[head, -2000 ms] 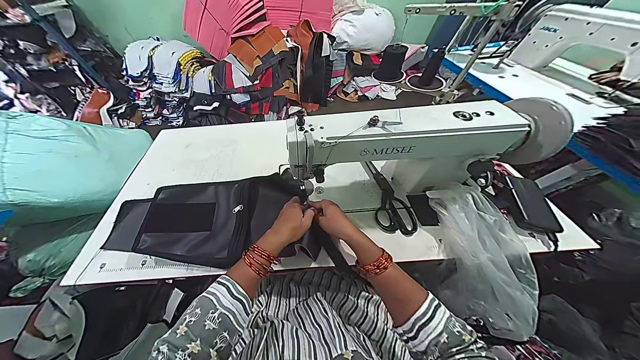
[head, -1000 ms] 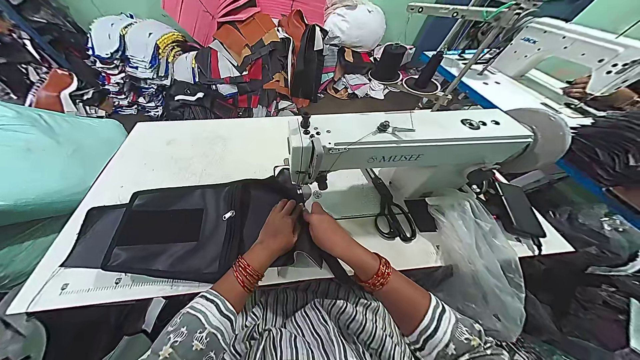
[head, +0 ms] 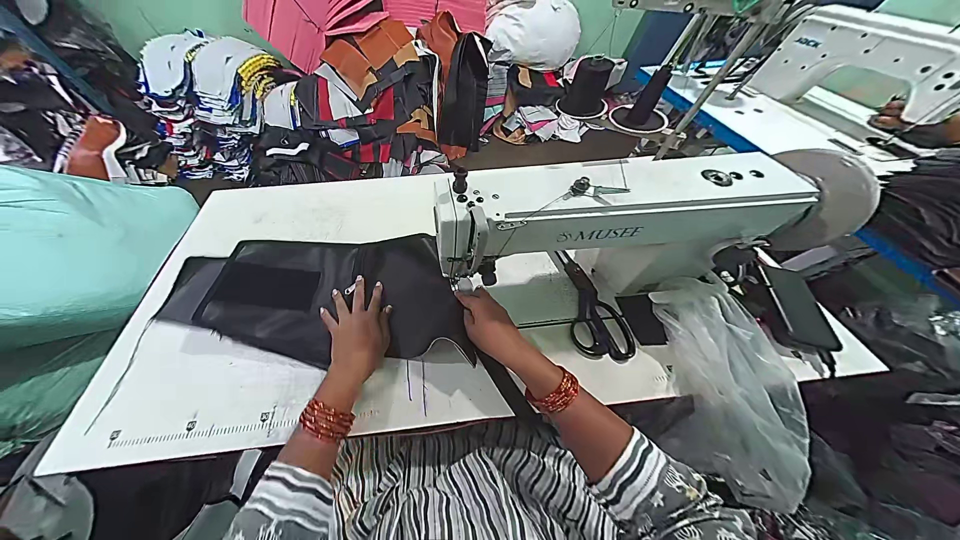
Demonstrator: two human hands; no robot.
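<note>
A black bag panel [head: 405,270] with a zipper [head: 349,288] lies flat on the white table of a sewing machine [head: 630,210], its right edge at the needle area. My left hand [head: 358,330] rests spread on the panel beside the zipper pull. My right hand [head: 487,322] is at the panel's right edge, just below the presser foot [head: 466,283], fingers bent together at the fabric; its fingertips are partly hidden. A black strap [head: 506,386] runs from under my right hand to the table's front edge.
Black-handled scissors [head: 600,322] lie under the machine arm. A clear plastic bag [head: 735,390] and a dark phone-like object [head: 799,307] are at the right. Thread cones [head: 589,86] and cut-piece stacks [head: 225,79] stand behind. A co-worker's hand [head: 892,120] shows at the far right.
My left hand has moved left, away from the needle area, and now lies spread on the panel. The panel has turned and shifted away from the table's front edge. My right hand stays near the presser foot.
</note>
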